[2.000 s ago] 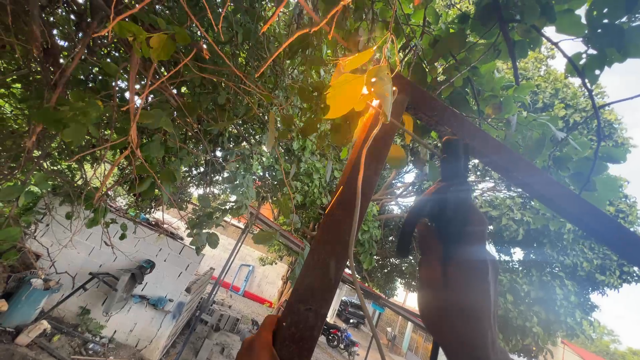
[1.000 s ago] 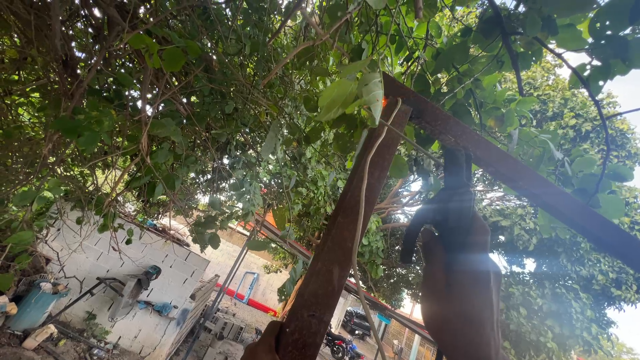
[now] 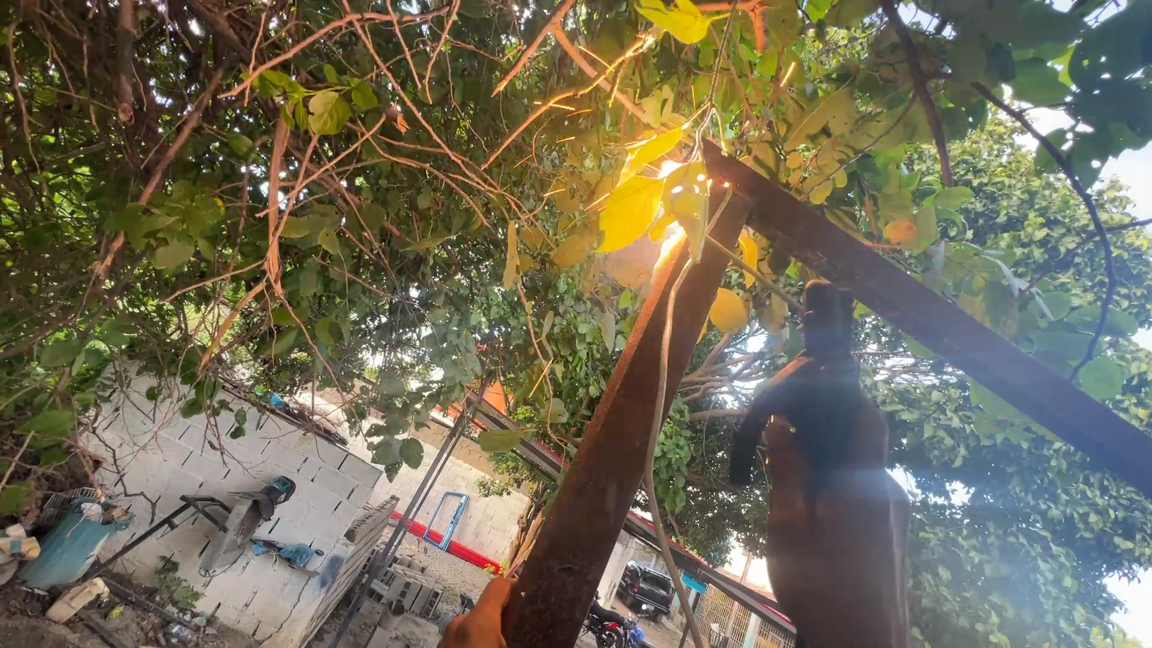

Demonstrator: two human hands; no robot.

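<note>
My left hand (image 3: 481, 616) grips the lower end of a rusty steel bar (image 3: 621, 423) at the bottom centre. Higher up, my right hand (image 3: 832, 450) is closed around a dark welding electrode holder (image 3: 826, 328). A thin electrode (image 3: 751, 270) runs from the holder to the joint where the upright bar meets a second steel bar (image 3: 936, 306) sloping down to the right. A bright arc with sparks glows at that joint, partly behind lit yellow leaves (image 3: 630, 211). A thin vine or cord hangs along the upright bar.
Branches and leaves (image 3: 360, 180) crowd around the joint. Below left stand a whitewashed block wall (image 3: 315, 477), a blue bin (image 3: 67, 549) and a metal stand with a tool on it. A motorcycle (image 3: 612, 625) and a dark car (image 3: 646, 587) are farther off.
The bright arc seen two seconds ago had faded to a small orange glow one second ago; now it is bright again, with sparks. Both hands stay at about the same places.
</note>
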